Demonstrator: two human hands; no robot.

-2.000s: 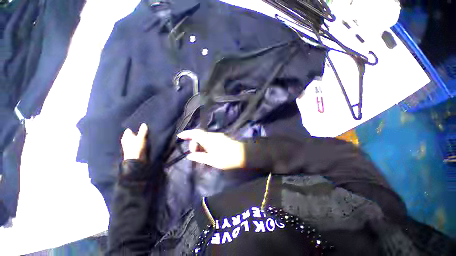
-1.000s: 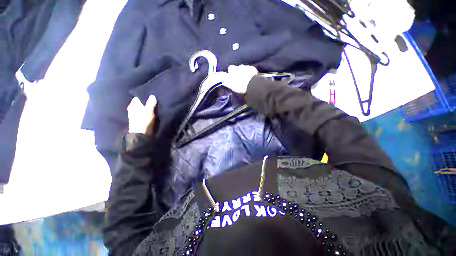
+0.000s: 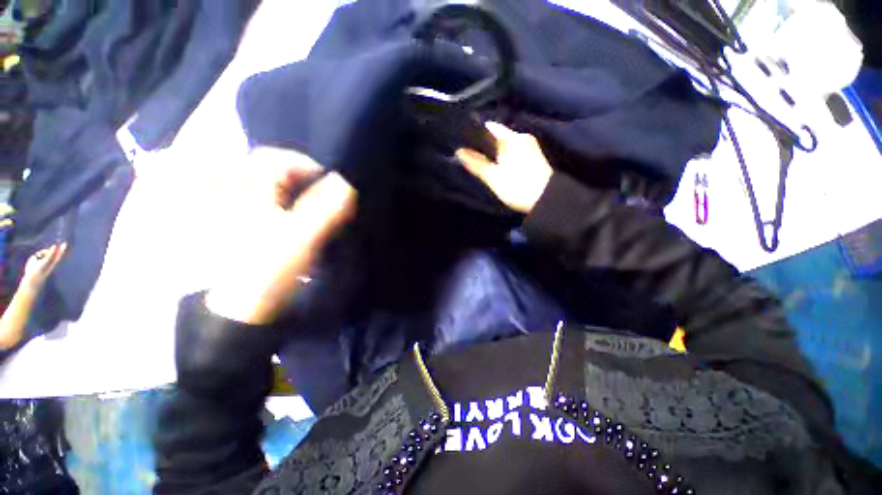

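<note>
The navy coat (image 3: 619,106) lies bunched in front of me, with its shiny lining (image 3: 484,300) showing near my body. A dark hanger hook (image 3: 505,58) stands raised at the upper middle, close to the camera. My right hand (image 3: 513,169) is closed just below the hook, on the dark hanger; its fingertips are partly hidden. My left hand (image 3: 295,227) is blurred and overexposed at the coat's left side, fingers curled. Whether it grips cloth cannot be told.
Several black hangers (image 3: 769,189) and a small red item (image 3: 701,198) lie on the white table (image 3: 822,169) at right. Other navy garments (image 3: 116,68) lie at left, with another person's hand (image 3: 41,263) beside them. The blue floor (image 3: 812,300) shows at lower right.
The hanger has come up from the lining with my right hand, its hook now nearer the camera. The coat is folded up and bunched. Another person's hand has appeared at left.
</note>
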